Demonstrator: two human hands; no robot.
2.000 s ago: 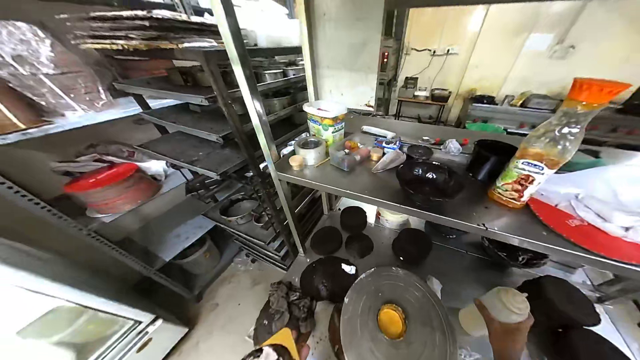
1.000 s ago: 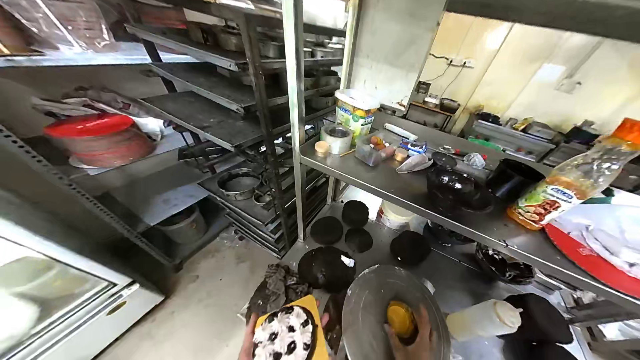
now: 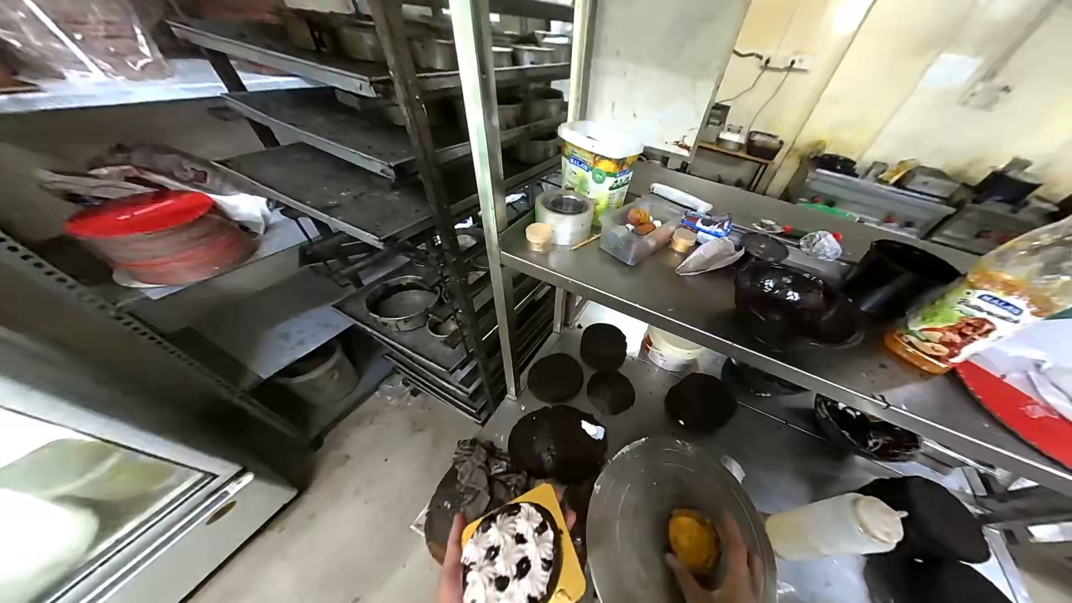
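Note:
My left hand [image 3: 450, 561] holds a yellow cake board [image 3: 571, 563] by its edges. On the board is a small round dark cake [image 3: 512, 554] topped with white piped cream and dark pieces. To its right is a round metal cake turntable [image 3: 641, 494]. The fingers and thumb of my right hand [image 3: 716, 569] are around a yellow round piece [image 3: 693, 540] at the turntable's middle. A squeeze bottle [image 3: 825, 532] with pale contents lies tilted just right of the turntable. Dark round cake layers [image 3: 557, 444] lie behind it on the steel table.
A steel shelf [image 3: 653, 293] spans above the table, with a white tub [image 3: 599, 163], a bowl with dark glaze [image 3: 787, 301] and a plastic bottle of orange sauce [image 3: 963, 327]. Rack trays [image 3: 335, 188] stand at left. A crumpled dark cloth [image 3: 486, 477] lies beside the cake.
My right hand has let go of the squeeze bottle, which now lies by the turntable, and has moved left onto the yellow piece. The cake has come further into view.

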